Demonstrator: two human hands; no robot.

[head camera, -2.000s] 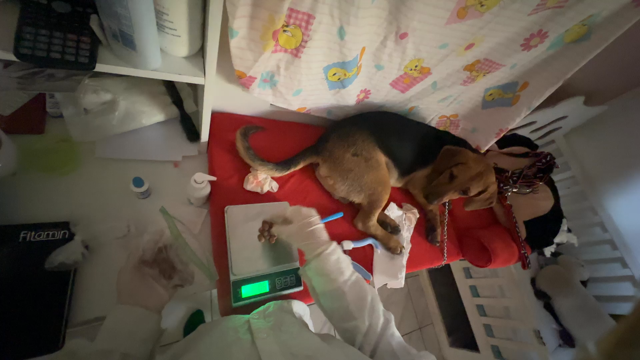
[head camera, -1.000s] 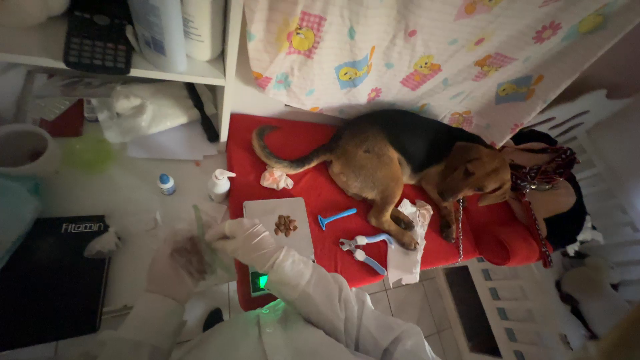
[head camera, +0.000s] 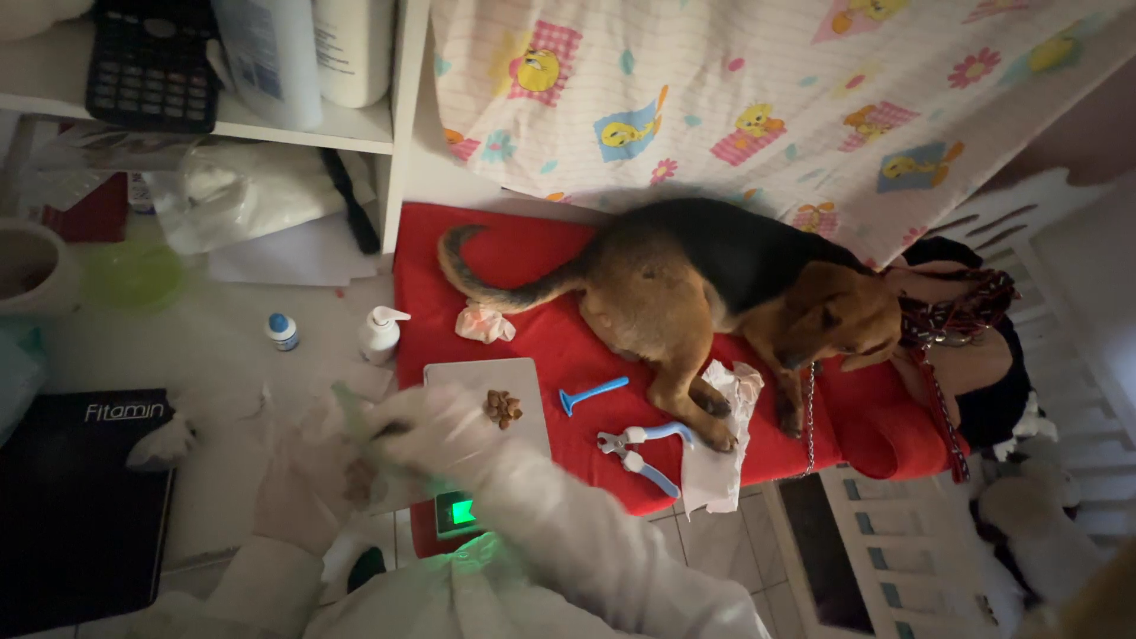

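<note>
My right hand (head camera: 435, 430), blurred, is over the left edge of a digital scale's plate (head camera: 479, 373), beside a small pile of brown kibble (head camera: 503, 408). A thin greenish strip, perhaps the edge of a clear plastic bag (head camera: 355, 417), shows at its fingertips. My left hand (head camera: 297, 488) lies to the left, around what looks like that bag with brown kibble (head camera: 358, 479) inside. The scale's display (head camera: 462, 512) glows green, partly covered by my sleeve. Right of the plate lie a blue razor (head camera: 593, 395) and blue-handled nail clippers (head camera: 641, 453) on red cloth.
A brown and black dog (head camera: 701, 275) lies on the red cloth (head camera: 550, 240), a paw over white paper (head camera: 710, 479). Crumpled tissue (head camera: 484, 322), a pump bottle (head camera: 382, 335) and a small blue-capped bottle (head camera: 282, 332) stand or lie nearby. A black folder (head camera: 89, 506) is at the left.
My right hand was over the kibble pile two seconds ago, then moved left toward the bag; now it is at the plate's left edge. The view has shifted somewhat.
</note>
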